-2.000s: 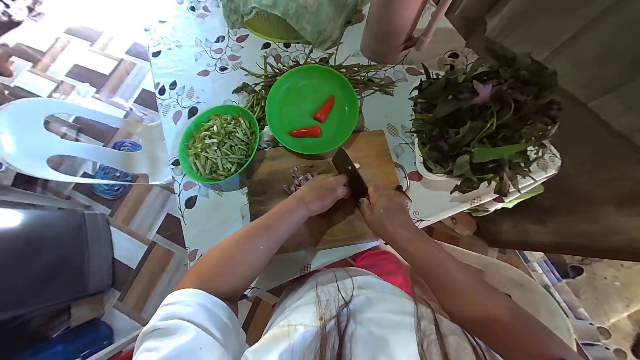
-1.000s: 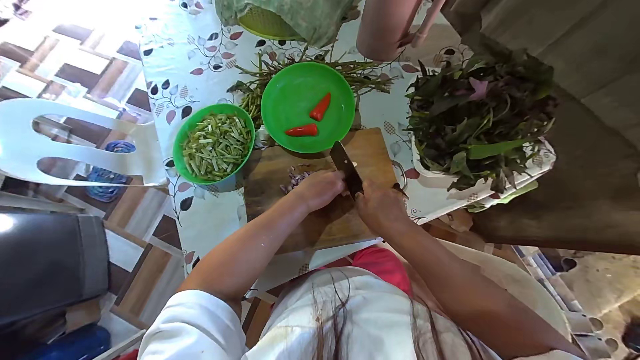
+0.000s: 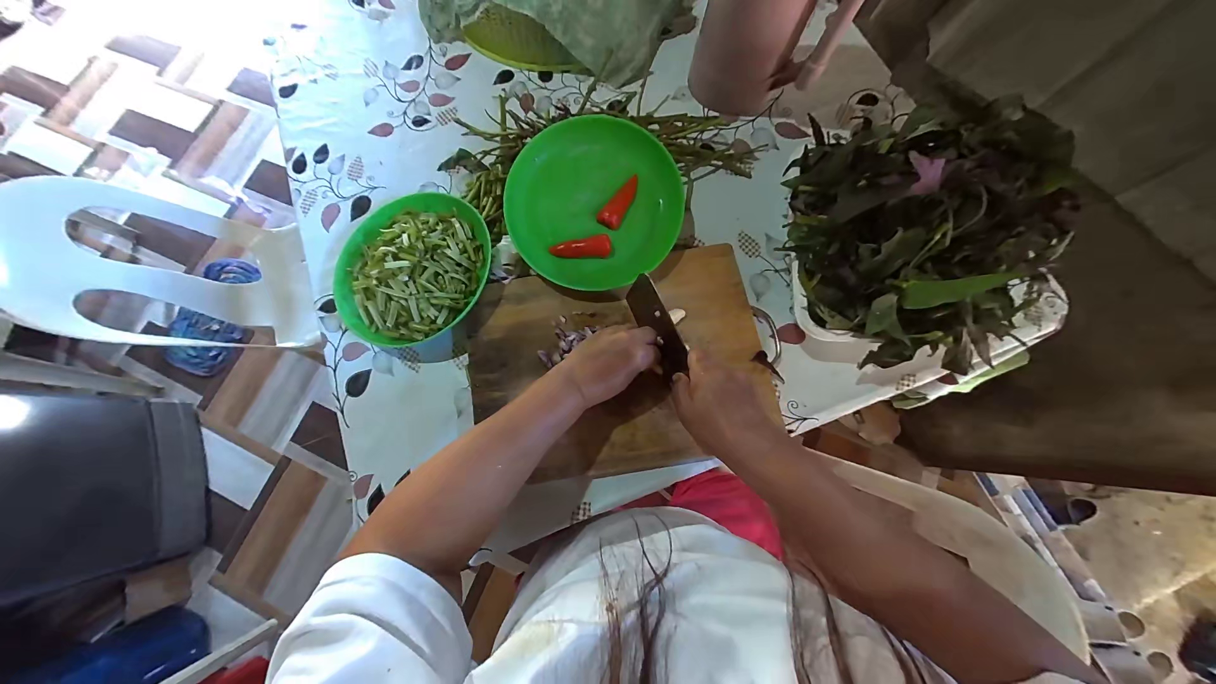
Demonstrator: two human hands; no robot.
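Observation:
My right hand [image 3: 724, 397] grips the handle of a dark-bladed kitchen knife [image 3: 655, 318] over a wooden cutting board [image 3: 617, 442]. Close against the blade, my left hand [image 3: 613, 363] has its fingers bent; whatever lies beneath them is hidden. Chopped purple pieces, perhaps onion or shallot, [image 3: 567, 339] lie beside the left hand, and a small pale piece [image 3: 676, 314] lies just right of the blade. Behind the board, a green plate [image 3: 560, 180] holds two red chili peppers [image 3: 619, 202]. A green bowl [image 3: 344, 285] to its left is filled with cut green stems [image 3: 416, 275].
Leafy stems [image 3: 712, 142] lie behind the plate on the patterned tablecloth [image 3: 380, 104]. A white container [image 3: 1050, 313] heaped with dark leaves [image 3: 931, 228] stands at right. A pink pitcher [image 3: 746, 57] and a cloth-covered green basket [image 3: 518, 38] are at the back. A white plastic chair [image 3: 161, 285] stands left.

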